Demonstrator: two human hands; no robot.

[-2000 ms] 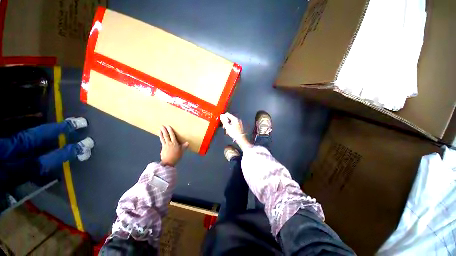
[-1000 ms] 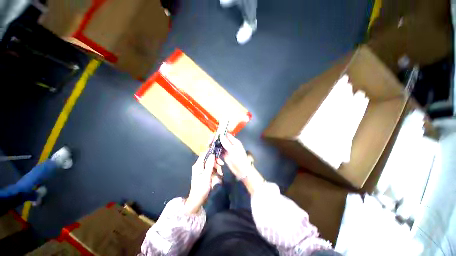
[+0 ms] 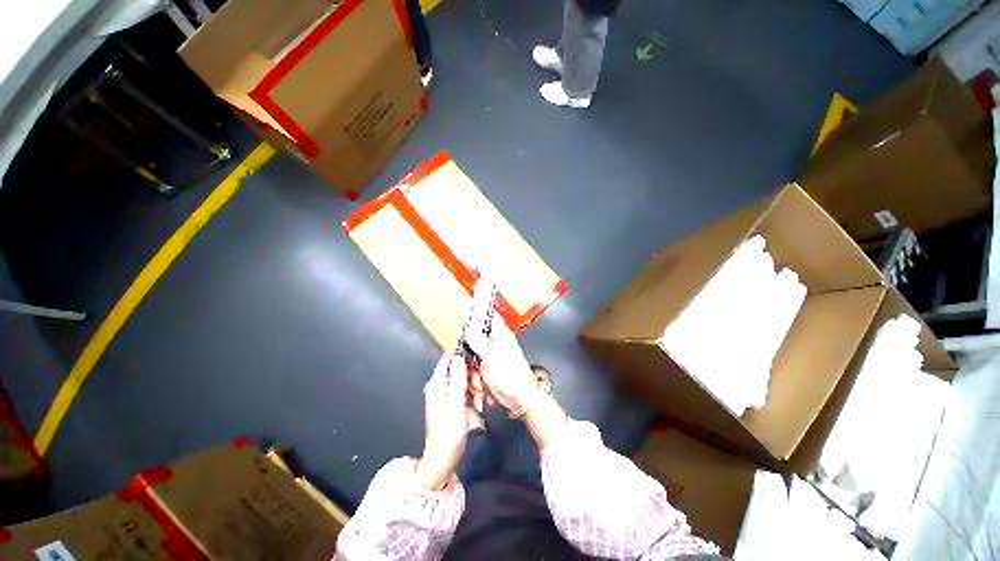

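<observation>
A tan shipping carton (image 3: pixel 499 243) with a red-taped centre seam and ends lies on the floor in front of me. My left hand (image 3: pixel 445 400) and my right hand (image 3: pixel 507 367) are together above its near end. They hold a small dark tool (image 3: pixel 469 353) between them, with a pale, dark-marked strip rising from it over the carton. Whether the strip is part of the tool is unclear. Fingers hide much of the tool.
An open carton (image 3: pixel 828 340) with white goods is at right, more white goods (image 3: pixel 883 422) beside it. Red-taped cartons stand at upper left (image 3: pixel 367 104) and lower left (image 3: pixel 225 504). A person's legs (image 3: pixel 581 55) are at the top; a yellow line (image 3: pixel 143 285) curves at left.
My hands, which were on the carton two seconds ago, are together at the dark tool. The view has shifted, showing more floor ahead and another person's legs at the top.
</observation>
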